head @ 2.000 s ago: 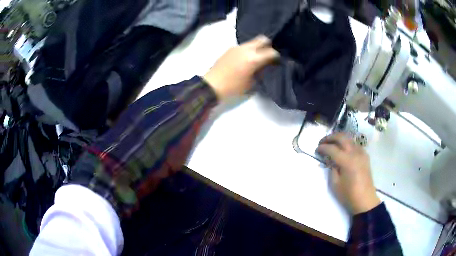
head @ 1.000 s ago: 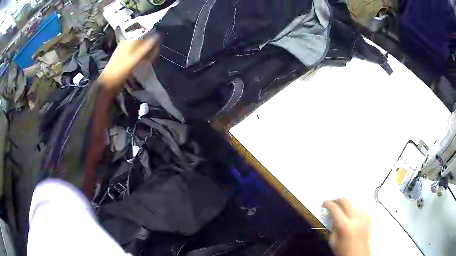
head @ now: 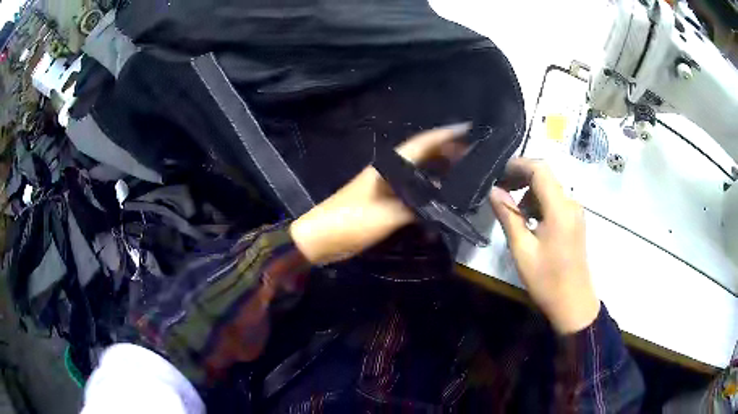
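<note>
A large black garment body (head: 340, 97) with pale stitch lines lies over the left of the table, its rounded edge near the machine. My left hand (head: 364, 198) is bent around a narrow dark folded strip (head: 429, 198) of the garment, which crosses over the fingers. My right hand (head: 546, 230) is just right of the strip's end, fingers curled and apart. A small pale thing shows by its fingertips, too small to name. A grey band (head: 251, 129) with pale topstitching runs diagonally across the garment.
The white sewing machine head (head: 680, 73) stands at upper right, its needle plate (head: 591, 141) below it. The brown table edge (head: 498, 285) runs along the front. A heap of black-grey pieces (head: 61, 234) hangs at the left. A plaid-shirted lap is below.
The garment has been drawn from the far left onto the table towards the machine. My left hand has come back from the far left and now holds the strip. My right hand is nearer to it.
</note>
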